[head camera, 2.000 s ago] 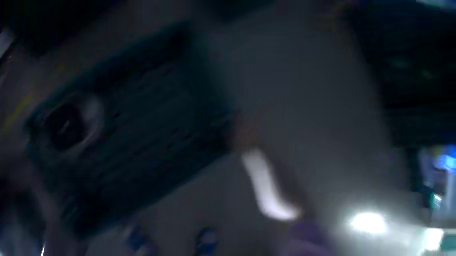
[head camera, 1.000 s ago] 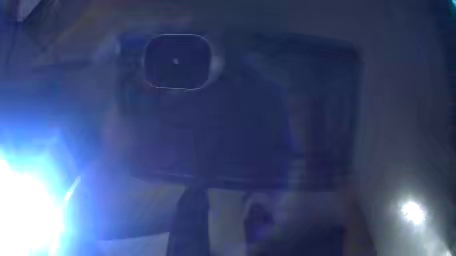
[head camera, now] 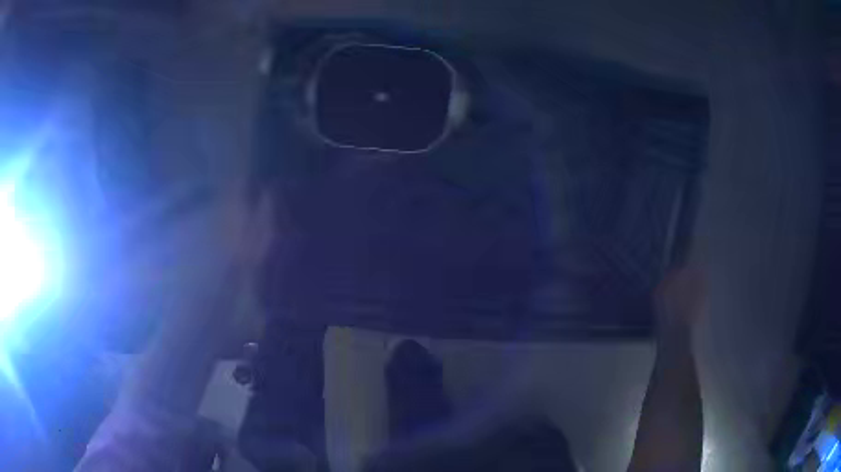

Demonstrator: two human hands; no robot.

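Note:
A dark green turnover crate (head camera: 609, 212) fills the middle of the dim, blurred view. An electronic unit (head camera: 385, 120) with a black rounded-square face and a small bright centre dot lies in its upper left part. My left hand (head camera: 256, 226) is at the crate's left side, faint and blurred. My right hand (head camera: 680, 293) is at its lower right edge. Both hands appear to hold the crate by its sides, but the fingers are not clear.
A glaring blue-white lamp (head camera: 14, 263) stands at the left edge. A dark shoe (head camera: 413, 373) shows below the crate on the pale floor (head camera: 544, 378). A small white object (head camera: 229, 392) with a dark round spot is at lower left. Coloured shiny things are at the lower right corner.
The crate was tilted in the view two seconds ago and is now nearly level and larger. Since one second ago it has shifted right in view, and both hands show more clearly.

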